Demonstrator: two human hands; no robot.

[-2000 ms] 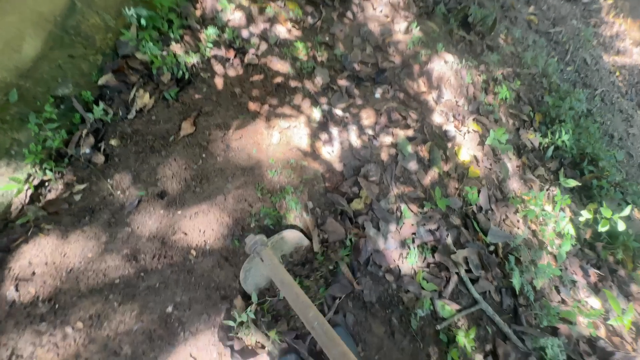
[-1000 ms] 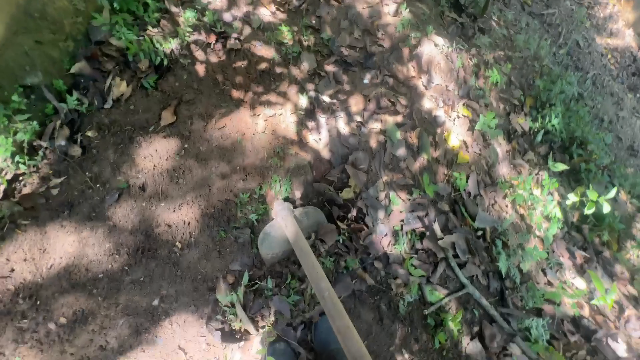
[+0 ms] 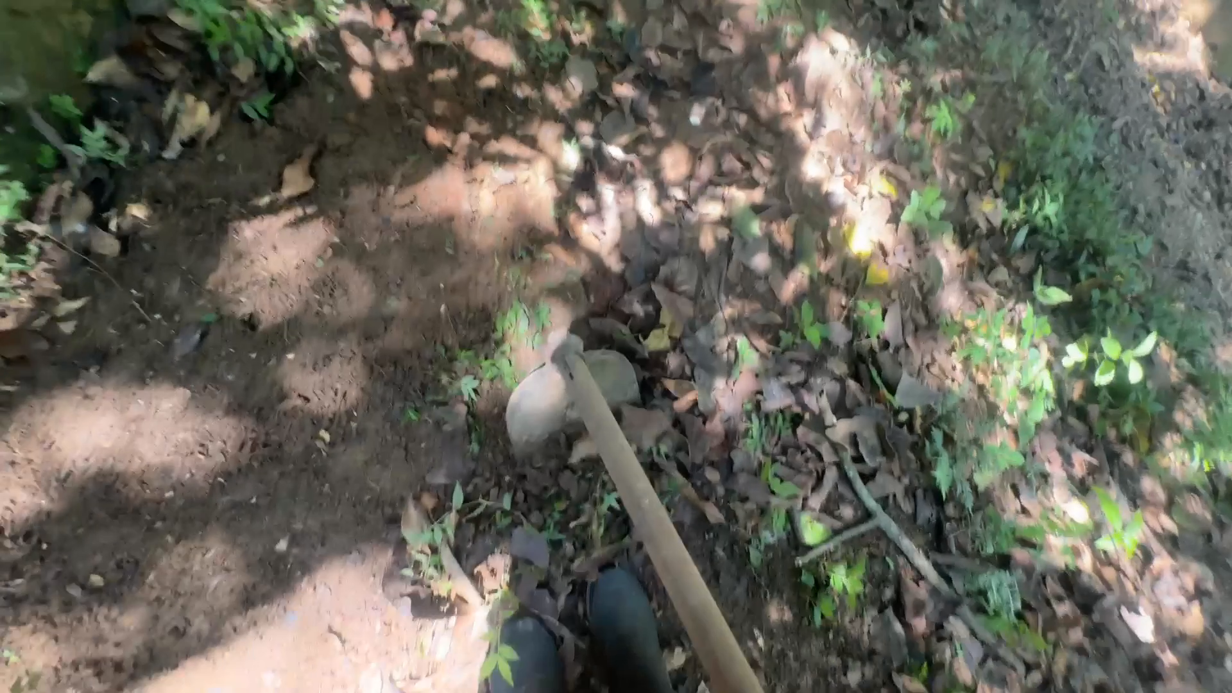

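A hoe with a rounded metal blade [image 3: 541, 406] rests on or just above the leaf litter near the middle of the view. Its long wooden handle [image 3: 654, 520] slants down to the right and leaves the frame at the bottom edge. Neither my left hand nor my right hand is in view, so what holds the handle is hidden. Small green weeds [image 3: 518, 332] grow just beyond the blade. Dry brown leaves [image 3: 693, 366] lie to its right.
The dark toes of two boots [image 3: 626, 621] show at the bottom. A forked stick [image 3: 890, 529] lies right of the handle. Bare soil [image 3: 221, 414] spreads on the left, with green plants [image 3: 1020, 366] along the right.
Between two seconds and one second ago, the hoe blade shifted relative to the ground, toward the leaf litter. The boots have come further into view as the view moved.
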